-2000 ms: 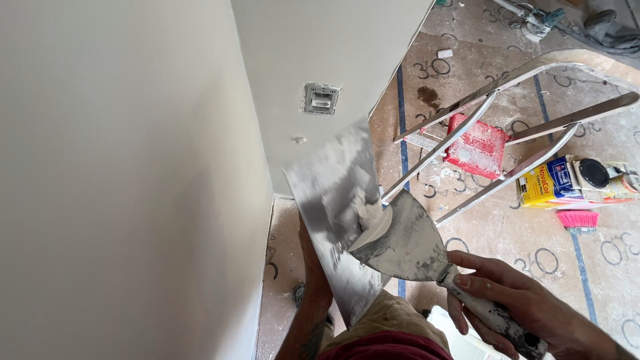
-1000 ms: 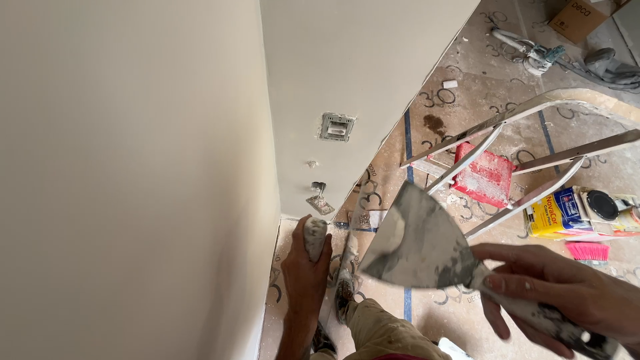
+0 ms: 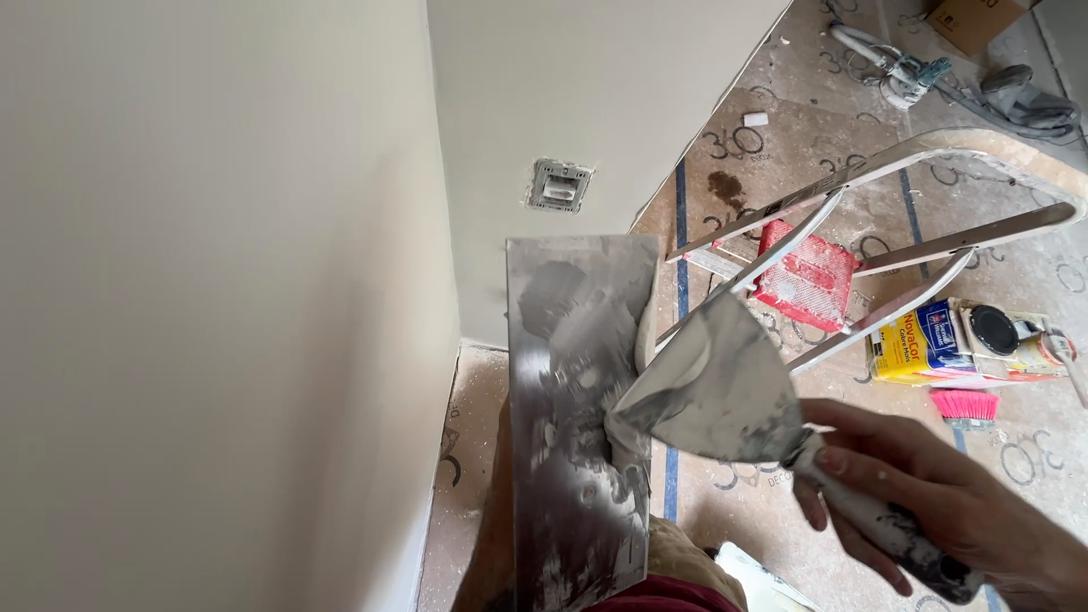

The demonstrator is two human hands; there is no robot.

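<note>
My right hand (image 3: 901, 493) grips the handle of a broad putty knife (image 3: 722, 382), whose blade is smeared with pale compound. Its edge touches the compound (image 3: 625, 438) along the right side of a rectangular steel finishing trowel (image 3: 569, 493). The trowel's flat face is turned up toward me and bears grey smears. My left forearm (image 3: 489, 527) shows behind its left edge; the trowel hides my left hand, which holds it from beneath. Just above the trowel, an uncovered electrical box (image 3: 561, 187) is set in the wall (image 3: 493, 102).
A plain wall (image 3: 212, 255) stands close on the left. On the right, an aluminum stepladder (image 3: 926, 144) with a red step stands on papered floor. Beside it are a NovaCor paint container (image 3: 909, 344) and a pink brush (image 3: 965, 406). A hose (image 3: 867, 47) and cardboard box (image 3: 977, 21) lie farther off.
The trowel, seen edge-on low by the wall one second ago, is now turned face-up before me. The putty knife has come into contact with its right side.
</note>
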